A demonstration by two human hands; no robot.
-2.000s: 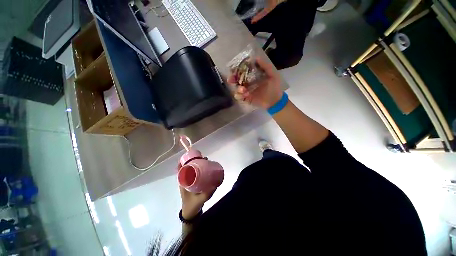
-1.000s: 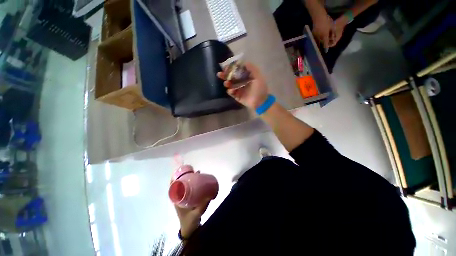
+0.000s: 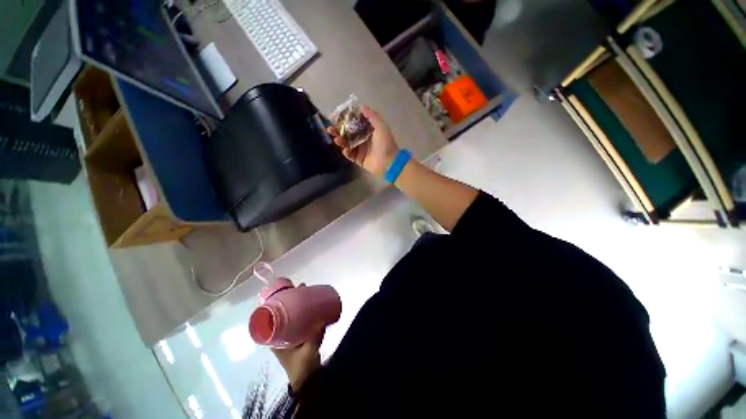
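Note:
My left hand (image 3: 301,353), low at left, holds an uncapped pink water bottle (image 3: 307,311) tilted, its open mouth facing left. The pink lid (image 3: 276,286) with its loop is just above the bottle neck; how it is held is hidden. My right hand (image 3: 372,147), with a blue wristband, holds a small clear packet (image 3: 353,127) with brownish contents. It is beside a black rounded device on the desk, above the desk's front part. The exact contents of the packet are too blurred to tell.
The wood-top desk (image 3: 360,57) bears a black rounded device (image 3: 274,155), a white keyboard (image 3: 274,37), a monitor (image 3: 147,45) and a brown compartment box (image 3: 123,176). An open drawer (image 3: 491,108) holds an orange item. A green-shelved rack (image 3: 630,139) stands at right.
The view has shifted, then swung back. My right hand with the packet moved back from over the keyboard side towards the desk edge. The drawer, hidden at first, shows open; the other person's hands left view.

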